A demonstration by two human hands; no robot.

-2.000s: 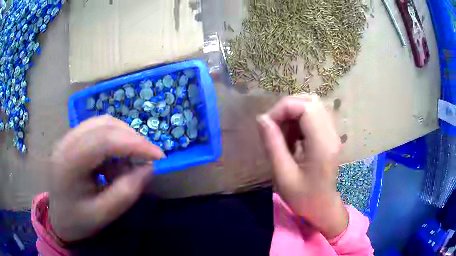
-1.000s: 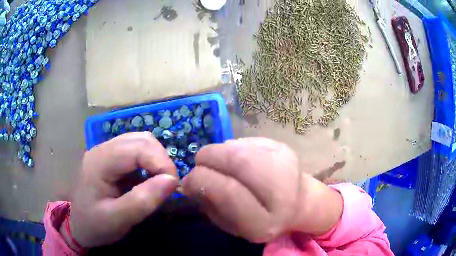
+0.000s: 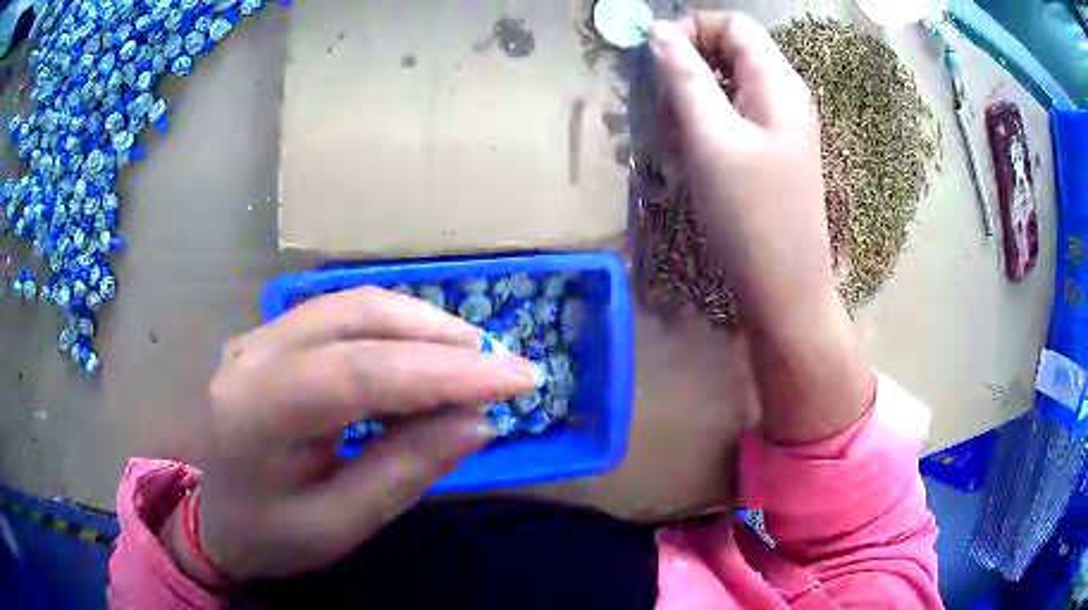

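Note:
My left hand (image 3: 358, 405) is over the near left part of the blue bin (image 3: 614, 363), palm inward, fingertips above the parts. A blue bit (image 3: 492, 343) shows at its fingers; whether they hold it is unclear. Small blue-and-silver components (image 3: 555, 387) lie in the bin, partly hidden by this hand. My right hand (image 3: 752, 131) reaches forward over the left side of the brass-coloured screw pile (image 3: 889, 143). Its thumb and finger tips are at the right edge of a white round disc (image 3: 623, 22); whether they hold anything is unclear.
A loose heap of blue-and-silver components (image 3: 90, 119) lies at far left. Raised cardboard (image 3: 453, 131) is behind the bin. A dark red tool (image 3: 1014, 191) and a thin pale rod (image 3: 972, 143) lie at far right. Clear ribbed plastic (image 3: 1026, 489) hangs at lower right.
My right hand has left my left hand and moved forward and right to the white disc. My left hand has moved slightly right in the picture. The camera view has shifted too.

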